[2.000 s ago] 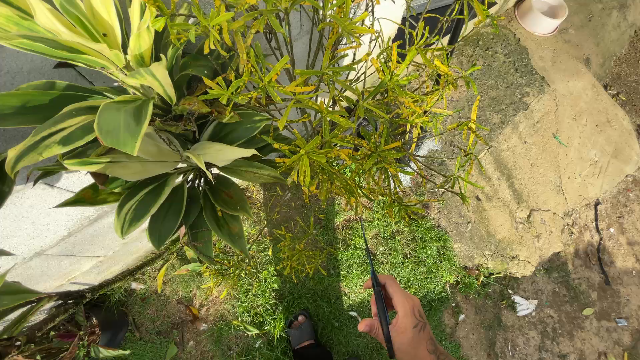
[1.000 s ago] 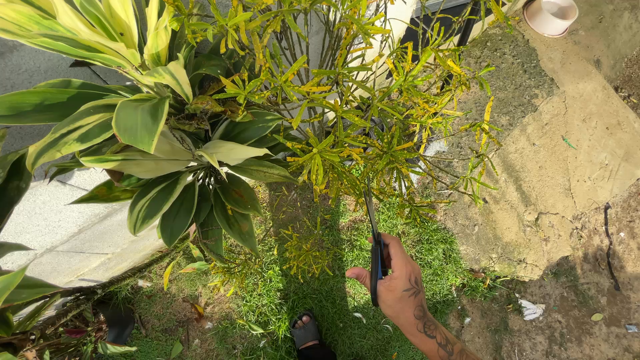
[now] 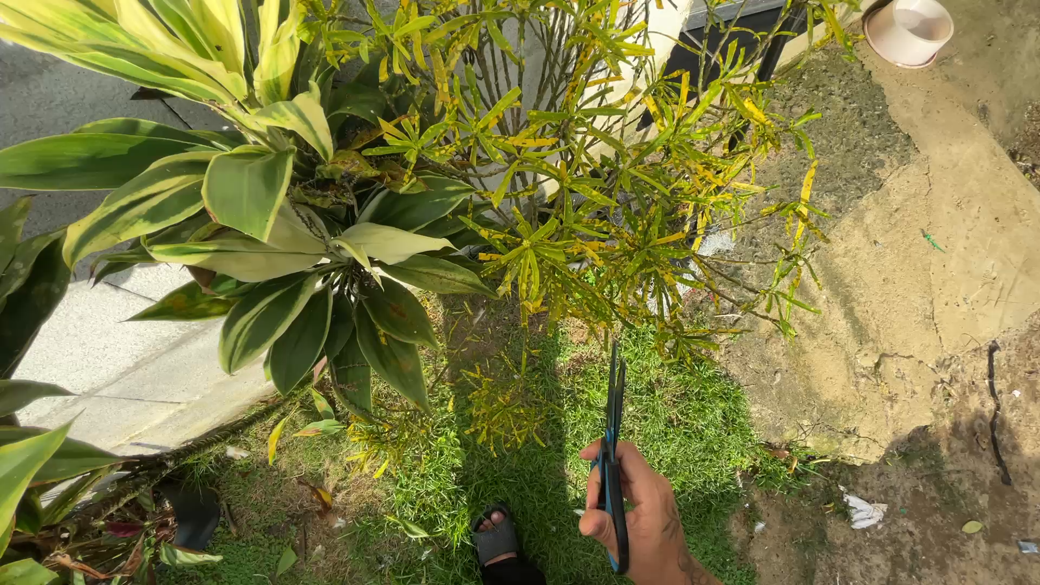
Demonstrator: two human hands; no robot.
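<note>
My right hand (image 3: pixel 646 516) is shut on the dark handles of a pair of scissors (image 3: pixel 615 422), low and right of centre. Their blades point up, slightly apart, with the tips just below the lower leaves of a yellow-green croton shrub (image 3: pixel 528 252). Left of the shrub grows a broad-leaved plant with green and cream leaves (image 3: pixel 248 191). Yellow-green sprigs (image 3: pixel 504 410) show low over the grass, below the shrub. My left hand is out of view.
A foot in a dark sandal (image 3: pixel 496 536) stands on the grass (image 3: pixel 674 431). Pale paving (image 3: pixel 106 341) lies at left, cracked concrete (image 3: pixel 967 244) at right. A whitish tub (image 3: pixel 908 32) stands at top right. A dark stick-like piece (image 3: pixel 996 414) and a white scrap (image 3: pixel 864 512) lie on the soil.
One second ago the scissors reached up to the shrub's lower leaves; now they are a little lower, and their blades show slightly parted.
</note>
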